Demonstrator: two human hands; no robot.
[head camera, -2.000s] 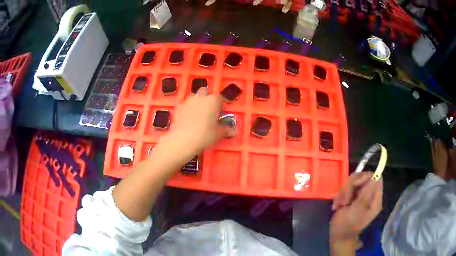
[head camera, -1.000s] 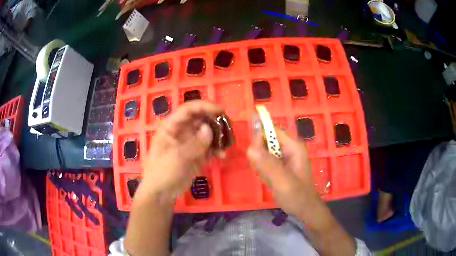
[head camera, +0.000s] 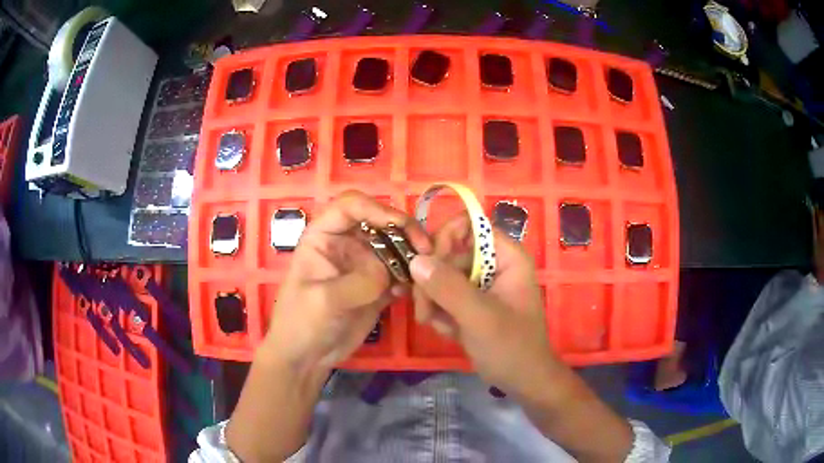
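My left hand (head camera: 330, 276) holds a dark watch body (head camera: 391, 252) edge-on between its fingertips, above the tray. My right hand (head camera: 483, 298) holds a looped yellow-white sticker strip (head camera: 482, 237) with dark dots, and its fingertips touch the watch body. The orange-red parts tray (head camera: 437, 149) lies flat under both hands, with dark square watch bodies in many pockets. One pocket in the second row holds no watch. A watch body in the third row (head camera: 289, 228) shows a bright reflection. The hands hide several pockets in the lower middle.
A white tape dispenser (head camera: 90, 108) stands at the left, with a clear gridded blister tray (head camera: 164, 163) beside it. A second orange tray (head camera: 108, 398) with dark purple straps is lower left. A roll (head camera: 725, 29) lies at the back right. A person's pale sleeve (head camera: 777, 348) shows at right.
My right hand has come from the tray's right side to the middle with the strip. My left hand now holds a watch body, turned edge-on since a second ago. The view has shifted.
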